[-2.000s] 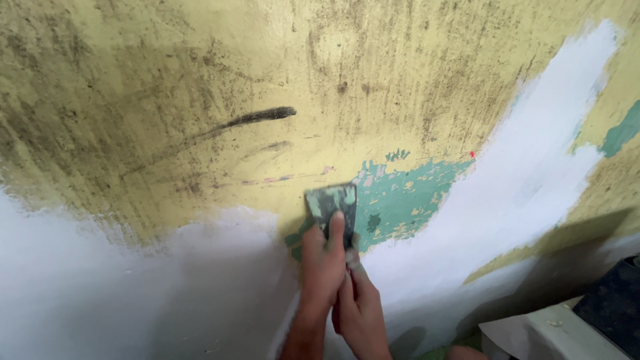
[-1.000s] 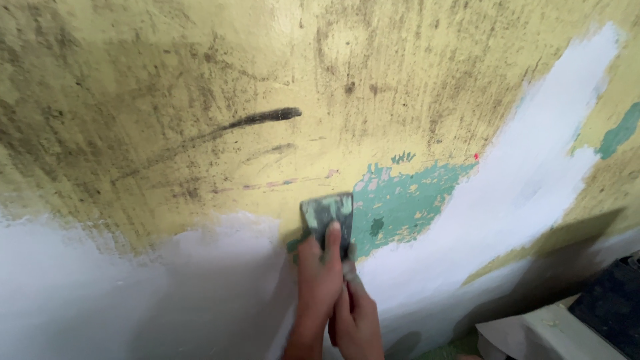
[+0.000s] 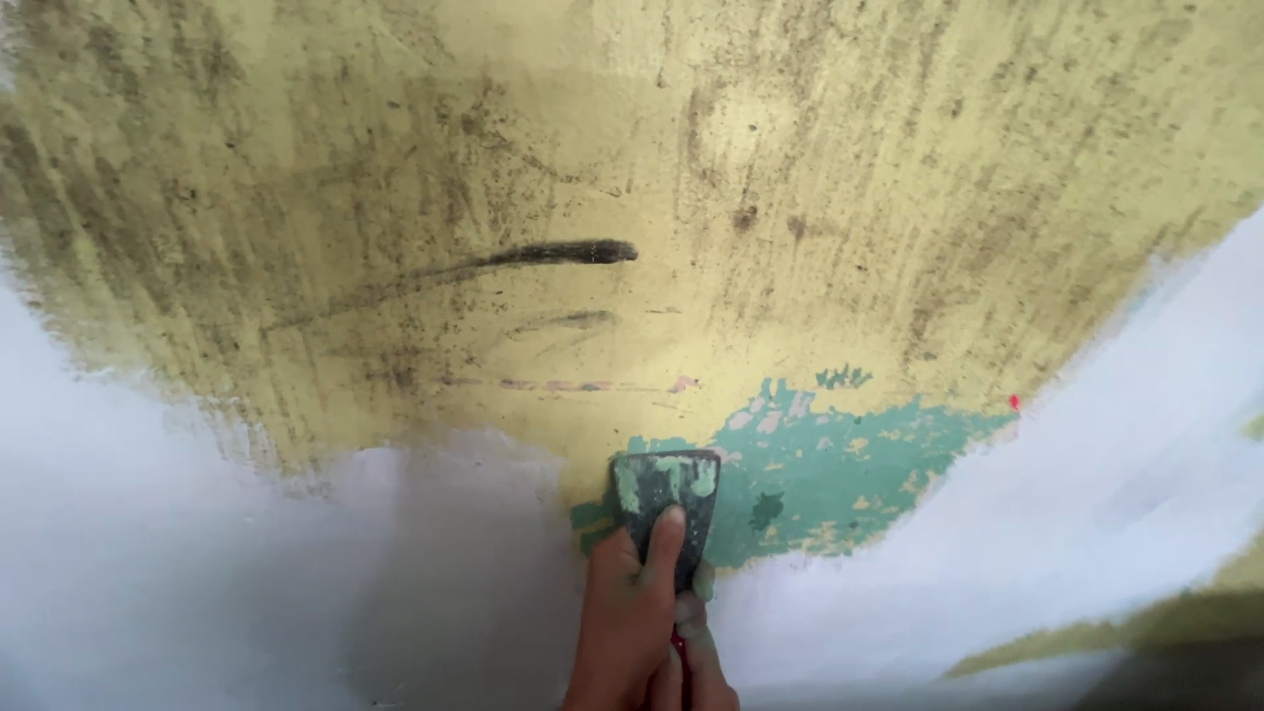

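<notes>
A paint-smeared putty knife [image 3: 679, 484] points up the wall, its wide blade edge against the paint at the left side of a bare green patch [image 3: 829, 474]. My left hand [image 3: 632, 612] grips it with the thumb laid along the blade's face. My right hand [image 3: 703, 652] is wrapped around the red handle [image 3: 677, 642], lower down and to the right; much of the handle is hidden by the fingers. Yellow, dark-stained paint [image 3: 592, 158] covers the wall above the blade.
White coating [image 3: 474, 583] lies on the wall to the left and below, and more white [image 3: 1076, 474] runs up the right side. A black streak [image 3: 583, 252] marks the yellow paint above the hands. A small red spot [image 3: 1014, 402] sits at the green patch's right end.
Green now shows just above the blade edge, where yellow paint was a second ago. Both hands still hold the putty knife. The view has shifted, and the box at lower right is out of frame.
</notes>
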